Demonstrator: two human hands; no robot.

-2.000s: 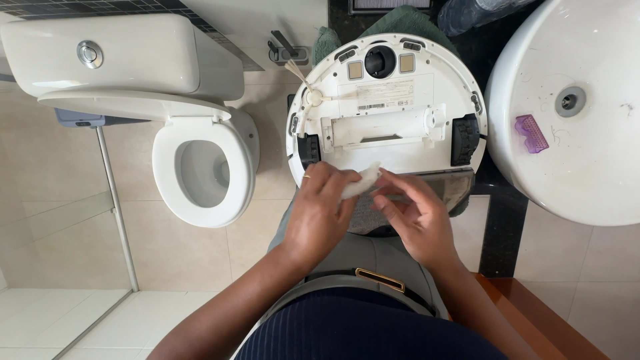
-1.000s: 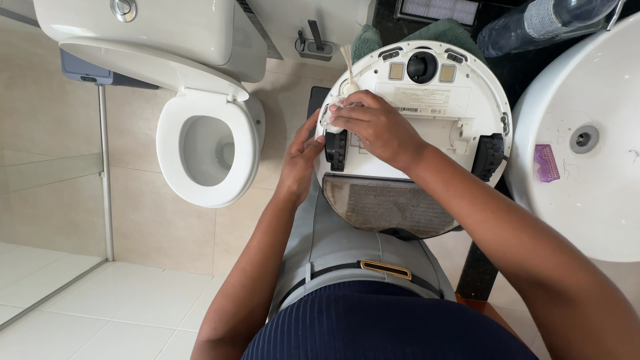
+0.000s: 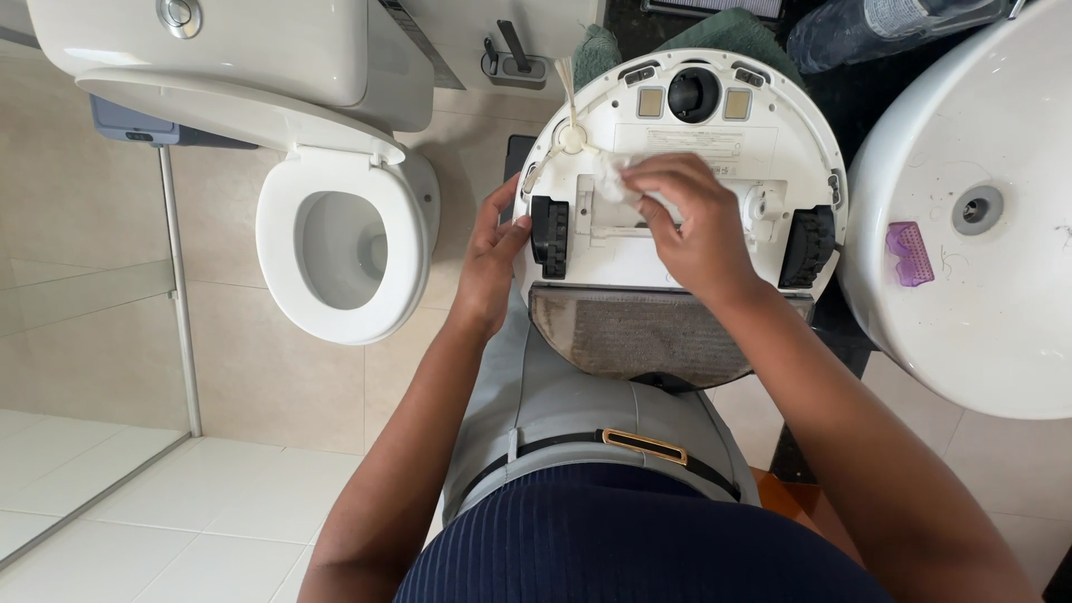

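An upturned white robot vacuum (image 3: 645, 142) shows its underside in the head view, with a side brush (image 3: 572, 138) at its upper left and a black wheel (image 3: 549, 238) on each side. A worn grey-brown mop pad (image 3: 653, 331) covers its near edge. My left hand (image 3: 494, 247) grips the vacuum's left rim beside the wheel. Pinched in the fingers of my right hand (image 3: 691, 222) is a crumpled white wipe or tissue (image 3: 615, 177), over the upper left corner of the brush bay, close to the side brush.
To the left is a toilet (image 3: 343, 335) with its lid raised. A white basin (image 3: 1005, 335) at the right holds a purple plastic piece (image 3: 910, 253) and loose hairs. Behind the vacuum lie a green towel (image 3: 737, 33) and a plastic bottle (image 3: 896, 29). A dark counter runs beneath.
Both hands were together at the vacuum's near part with the white wipe. The left hand moved to the left rim; the right took the wipe to the upper left rim, then inward toward the brush bay.
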